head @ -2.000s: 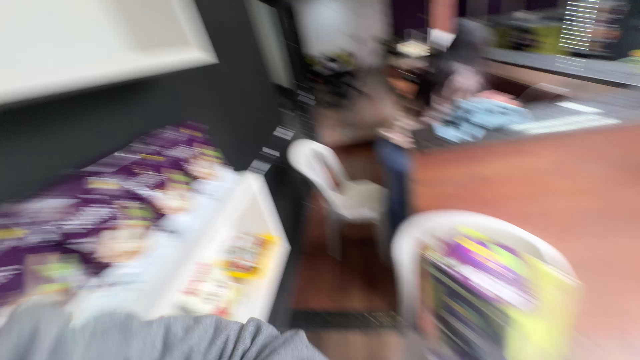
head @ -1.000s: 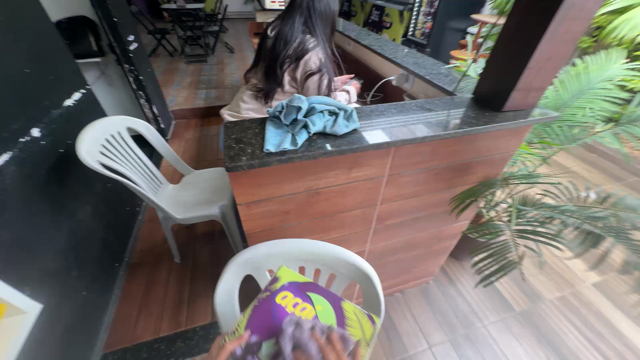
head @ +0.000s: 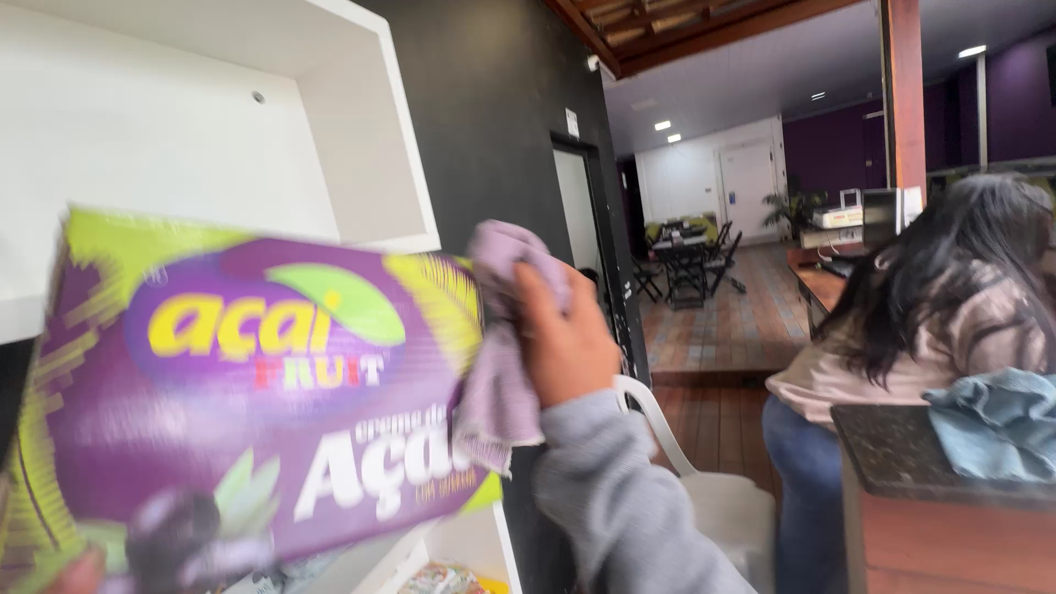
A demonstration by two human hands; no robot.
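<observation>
A purple and green açaí carton (head: 247, 396) fills the left of the head view, raised before the white shelving. My right hand (head: 569, 334), in a grey sleeve, presses a mauve cloth (head: 505, 355) to the carton's right end, fingers closed around the cloth. Of my left hand (head: 78, 573) only a blurred bit shows at the carton's lower left corner, and its grip is mostly hidden.
A white wall shelf (head: 384, 124) is at upper left, and a lower white shelf (head: 499, 544) holds packets. A white plastic chair (head: 726, 503) stands beyond my sleeve. At right a person (head: 932, 330) leans by a granite-topped counter (head: 883, 454) bearing a light blue cloth (head: 998, 421).
The carton was low over a white plastic chair one second ago; now it is raised in front of the shelves. The view has swung left and up.
</observation>
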